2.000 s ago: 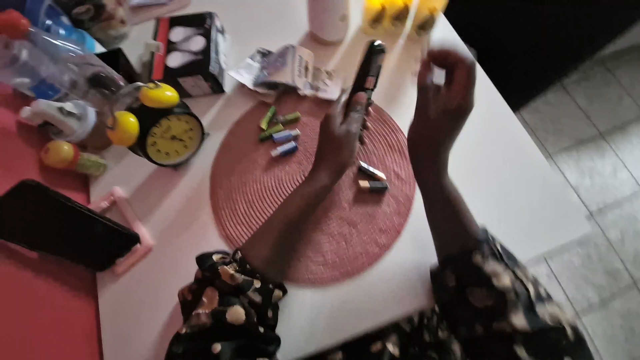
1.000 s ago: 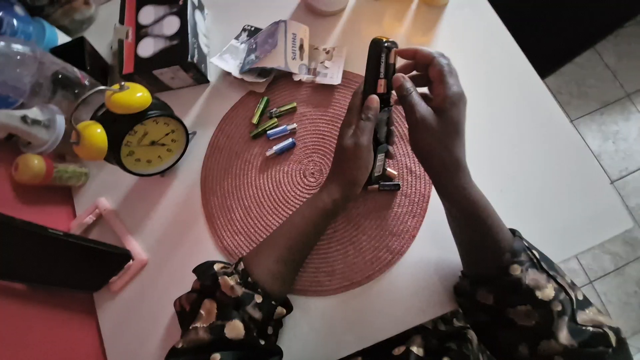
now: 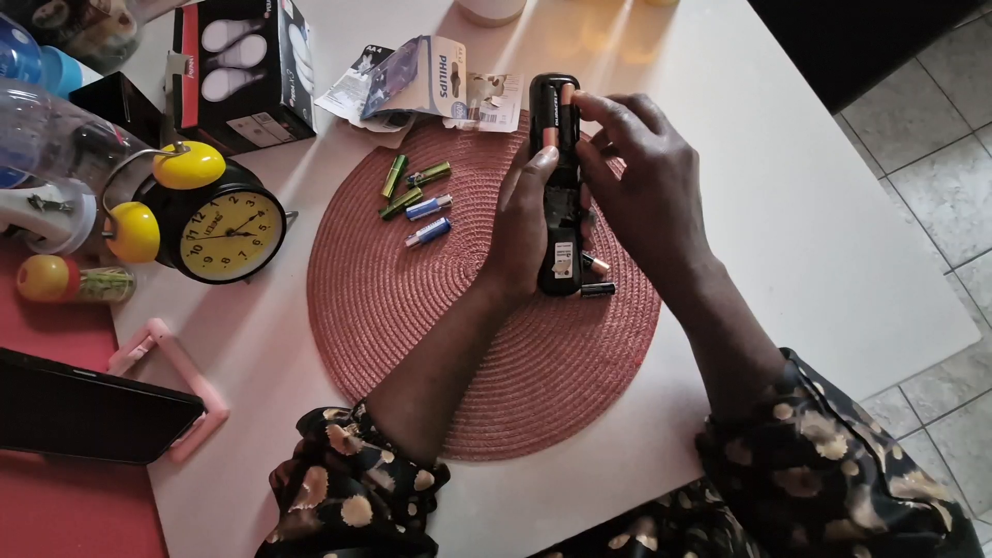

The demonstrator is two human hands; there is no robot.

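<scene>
My left hand [image 3: 524, 209] grips a black remote control [image 3: 561, 209], its back with the battery compartment facing up, over a round woven placemat [image 3: 480, 372]. Two copper-topped Duracell batteries [image 3: 568, 101] lie side by side at the compartment's far end. The left thumb rests at one of them. My right hand [image 3: 643, 163] has its thumb and forefinger at the remote's right edge, the forefinger touching the other battery's copper end. Two more copper-and-black batteries [image 3: 597, 289] lie on the placemat beside the remote. Several green batteries [image 3: 394, 176] and two blue-and-silver ones [image 3: 428, 232] lie to the left.
Opened battery packaging [image 3: 422, 77] overlaps the placemat's far edge. A light-bulb box [image 3: 240, 77], a yellow-faced alarm clock [image 3: 231, 232], a toothpick jar [image 3: 77, 280] and plastic bottles stand left. A smartphone [image 3: 93, 407] leans by a pink stand [image 3: 198, 426]. The white table [image 3: 821, 256] ends at right.
My right hand was raised apart from the remote two seconds ago; it has come to the remote's upper end. The left hand has kept hold of the remote. The view has shifted.
</scene>
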